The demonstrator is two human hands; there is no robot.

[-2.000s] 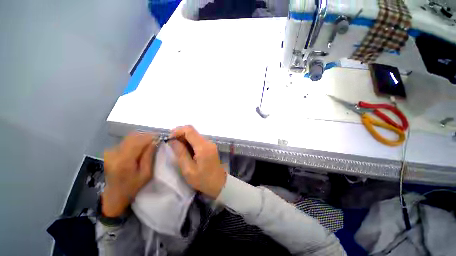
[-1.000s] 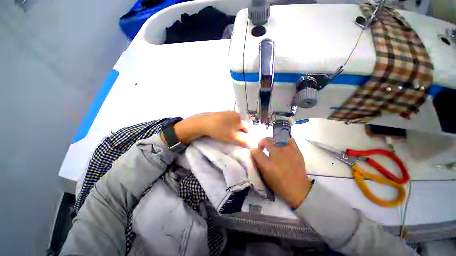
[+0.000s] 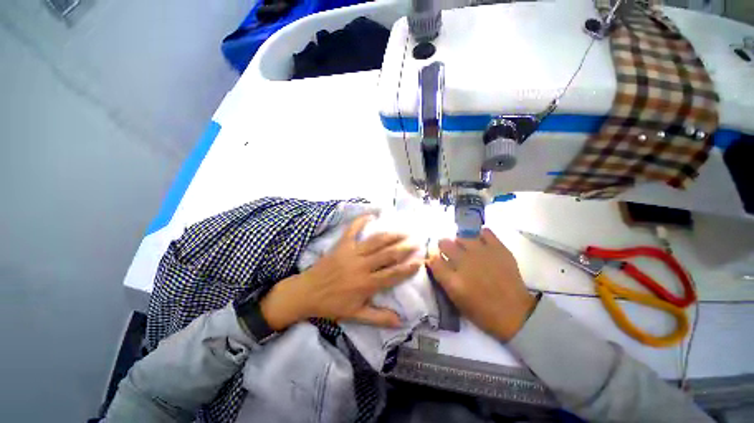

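The checked garment (image 3: 231,248) lies bunched on the left front of the machine table and hangs over its edge. Its light grey-white lining (image 3: 405,301) runs up to the lit needle area of the sewing machine (image 3: 496,74). My left hand (image 3: 355,277) lies flat on the lining, fingers spread, left of the needle. My right hand (image 3: 484,281) presses a dark strip (image 3: 446,310) at the cloth's right edge, just in front of the grey-blue block (image 3: 470,215). Its fingers are bent; whether they pinch the cloth is unclear. Glare hides the needle point.
Scissors (image 3: 641,289) with red and orange-yellow handles lie right of my right hand. A small black rectangle (image 3: 657,216) lies behind them. A plaid strip (image 3: 653,99) wraps the machine arm. Dark cloth (image 3: 343,48) lies at the back left. A measuring tape (image 3: 471,376) runs along the front edge.
My left hand has moved from near the needle toward me and opened flat on the lining. The checked cloth has spread out more on the table. My right hand stays beside the block.
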